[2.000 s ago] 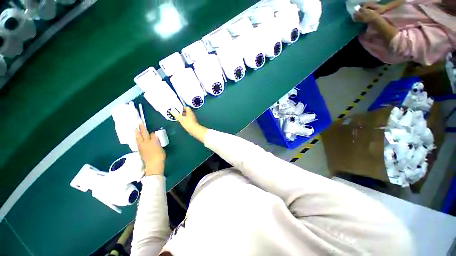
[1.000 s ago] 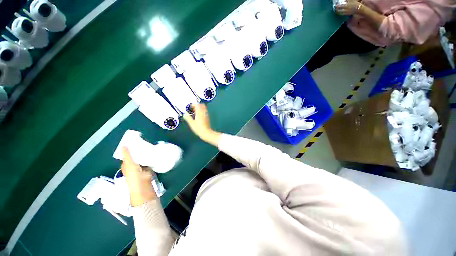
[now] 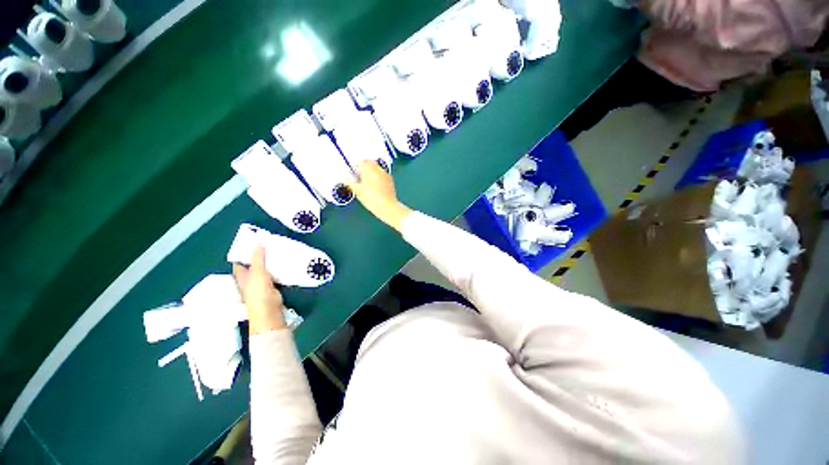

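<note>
Several white security cameras [image 3: 277, 189] lie side by side in a slanting row on the green bench [image 3: 391, 218], their black ringed lens faces towards me. My left hand [image 3: 258, 289] holds another white camera [image 3: 289, 259] by its bracket end, just left of the row, lens face to the right. My right hand [image 3: 376, 192] is at the lens end of the third camera from the left, fingertips touching it and partly covering its lens. Whether its fingers grip anything is hidden. More white cameras [image 3: 214, 331] lie jumbled left of my left hand.
A green conveyor [image 3: 182, 100] with a pale rail runs behind the bench, with cameras [image 3: 56, 41] at the far left. A person in pink [image 3: 727, 41] is at the upper right. A blue bin [image 3: 568, 177] and a brown carton [image 3: 650, 263] with white units stand on the floor.
My left hand lifted a camera from the left group and turned it lens-out beside the row. My right hand moved rightwards along the row, from the first camera to the third.
</note>
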